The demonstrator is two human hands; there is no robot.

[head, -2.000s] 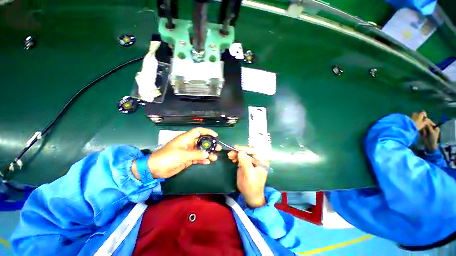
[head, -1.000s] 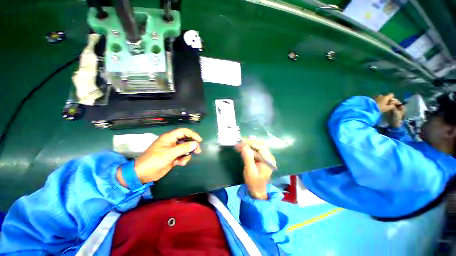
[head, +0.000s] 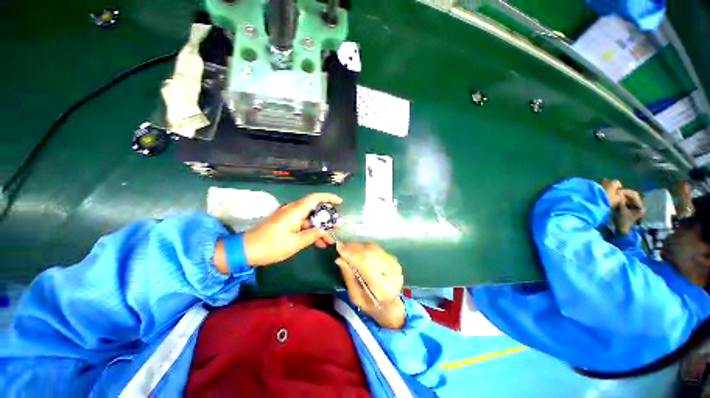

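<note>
My left hand (head: 286,230), with a blue wristband, holds a round module (head: 323,217) between thumb and fingers. The module has a dark rim and a pale centre. My right hand (head: 372,281) holds thin tweezers (head: 359,274) like a pen, their tip at the module's lower edge. Whether the tip touches it or holds a part is too small to tell. A narrow white card (head: 379,183) with small marks lies beyond my right hand. A white pad (head: 240,204) lies beyond my left forearm.
The press fixture's black base (head: 265,155) stands ahead, its pale green press head (head: 286,64) above. A cream wad (head: 185,85) and another module (head: 150,139) are at its left. A perforated white card (head: 383,111) lies at its right. A coworker's blue sleeve (head: 580,256) is at right.
The tweezers have moved from near the narrow card to the module. My left hand has turned the module so its pale centre shows. The camera view has shifted.
</note>
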